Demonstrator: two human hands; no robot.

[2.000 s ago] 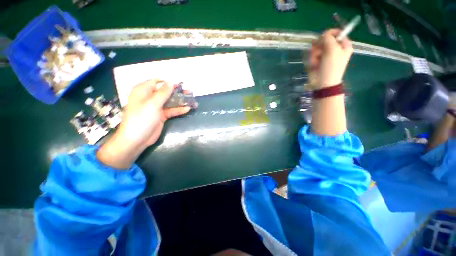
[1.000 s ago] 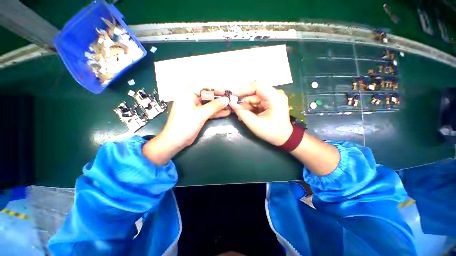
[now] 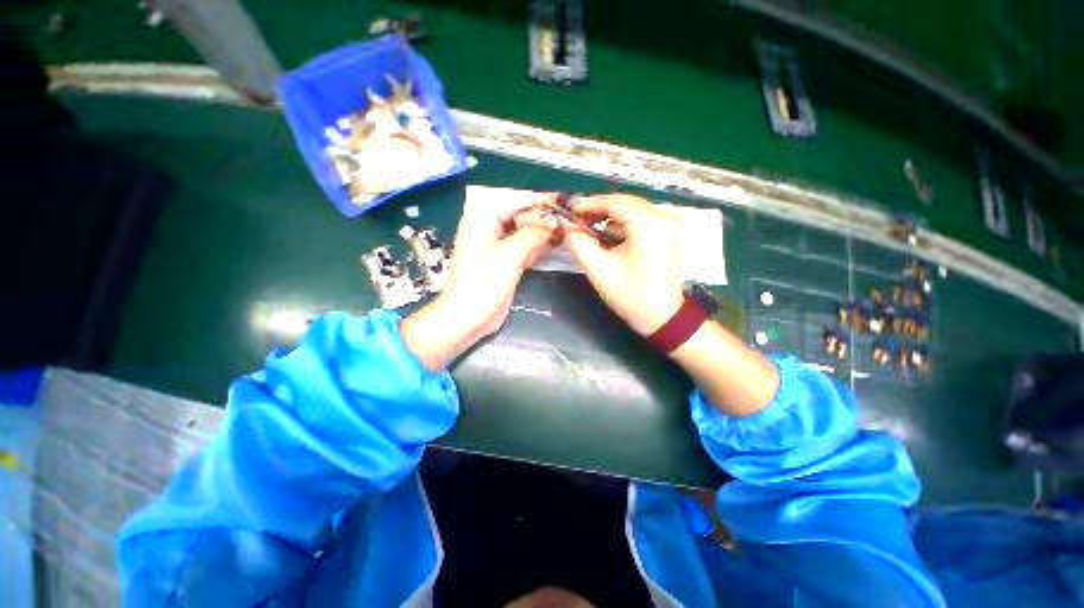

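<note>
My left hand (image 3: 490,276) and my right hand (image 3: 626,255) meet at the fingertips over a plain white sheet (image 3: 701,244). My left fingers pinch a small unit that is mostly hidden by the fingers; only a dark, blurred bit shows. My right hand holds slim dark tweezers (image 3: 590,223), slanting from the palm to the left fingertips. Whether the tweezers grip a small part cannot be told. White, silver and black boards (image 3: 407,268) lie left of my left hand.
A blue bin (image 3: 312,109) of white and tan scraps stands upper left. A clear tray (image 3: 808,244) with small black-gold parts lies right. Behind the pale rail (image 3: 713,173), grey fixtures (image 3: 559,43) sit on green. A grey bar (image 3: 220,45) crosses the upper left.
The view has turned, so the bench now slopes down to the right. My right hand came from the tray side to my left hand, and both remain together. The fixtures have come into view.
</note>
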